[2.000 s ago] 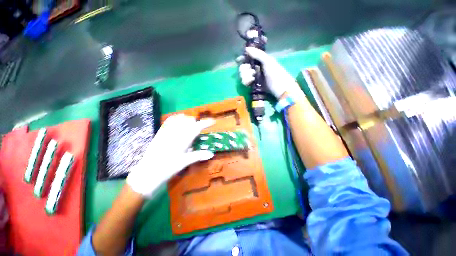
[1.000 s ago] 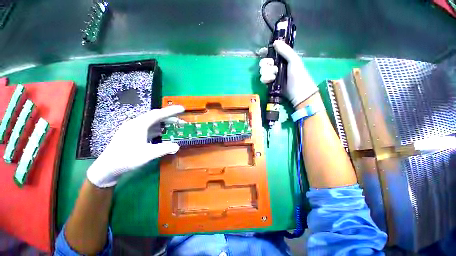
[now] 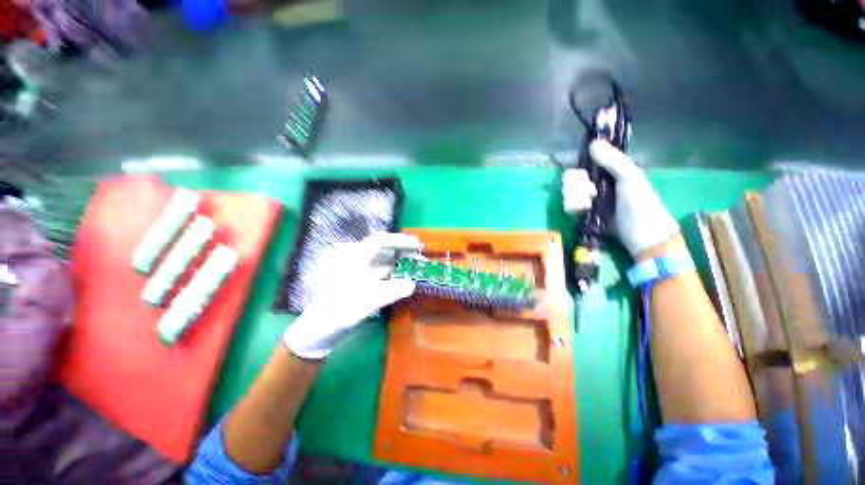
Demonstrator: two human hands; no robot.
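My white-gloved left hand (image 3: pixel 351 289) grips the left end of a board and heat sink assembly (image 3: pixel 465 278), green side up with fins along its near side, over the top of the orange jig (image 3: pixel 479 369). The jig's middle and lower recesses show no part in them. My white-gloved right hand (image 3: pixel 626 199) holds the black electric screwdriver (image 3: pixel 598 204) upright, bit down, just right of the jig's upper right corner. The bit does not touch the assembly. The frame is somewhat blurred.
A black tray of screws (image 3: pixel 353 223) lies left of the jig, partly behind my left hand. Three assemblies (image 3: pixel 180 256) lie on the red mat (image 3: pixel 123 350). A silvery heat sink stack (image 3: pixel 825 256) stands at right beside brown strips. A board (image 3: pixel 304 116) lies on the dark conveyor (image 3: pixel 455 95).
The view has swung, so the bench things sit further right and lower than a second ago. My left hand still holds the assembly over the jig and my right hand still holds the screwdriver.
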